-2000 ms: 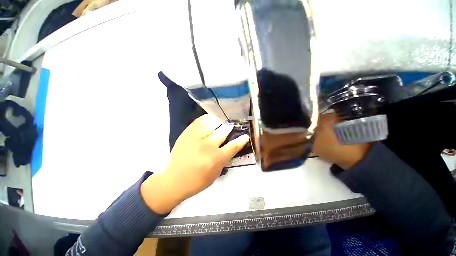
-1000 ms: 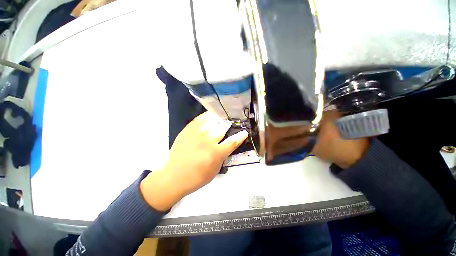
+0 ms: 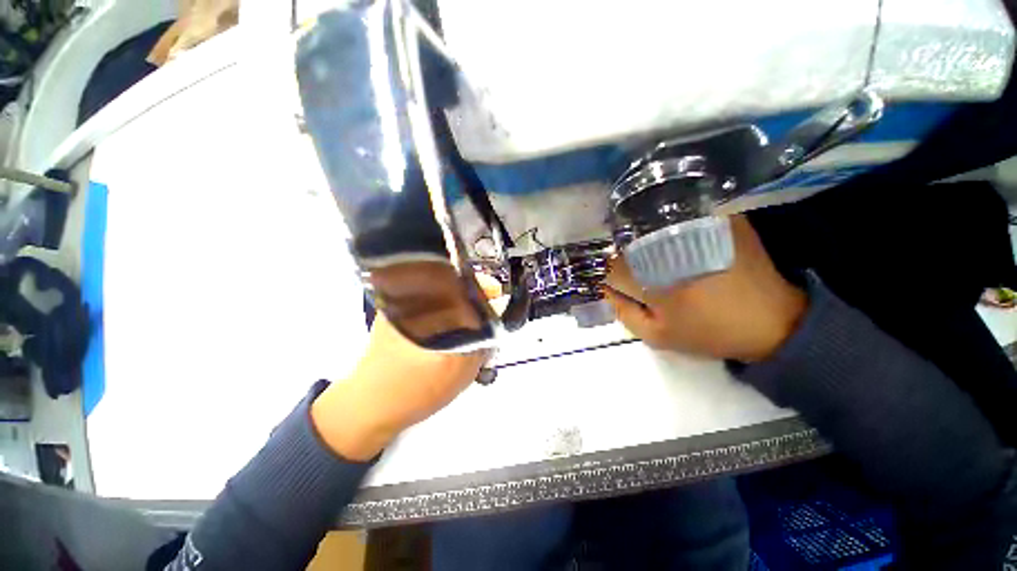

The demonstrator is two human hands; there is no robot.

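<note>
My left hand point(image 3: 407, 385) lies on the machine table left of the needle area. The chrome guard point(image 3: 385, 184) covers most of its fingers. My right hand point(image 3: 719, 301) is right of the presser foot point(image 3: 549, 273), its fingertips close to the metal parts. The ridged tension dial point(image 3: 680, 252) hides part of it, so its grip is unclear. Black fabric point(image 3: 920, 262) spreads behind and right of my right hand. A little dark cloth shows left of the guard. The needle plate area point(image 3: 558, 332) lies between my hands.
The white machine head point(image 3: 669, 67) with its blue stripe spans the top. A measuring strip point(image 3: 580, 477) runs along the table's front edge. A dark heap point(image 3: 45, 323) lies far left beside the blue strip point(image 3: 96, 301). A blue basket point(image 3: 820, 530) is below right.
The view has shifted, so the machine head and dial appear further left. The guard now covers my left fingers, and more of my right hand and the presser foot shows. The left fabric corner is no longer visible.
</note>
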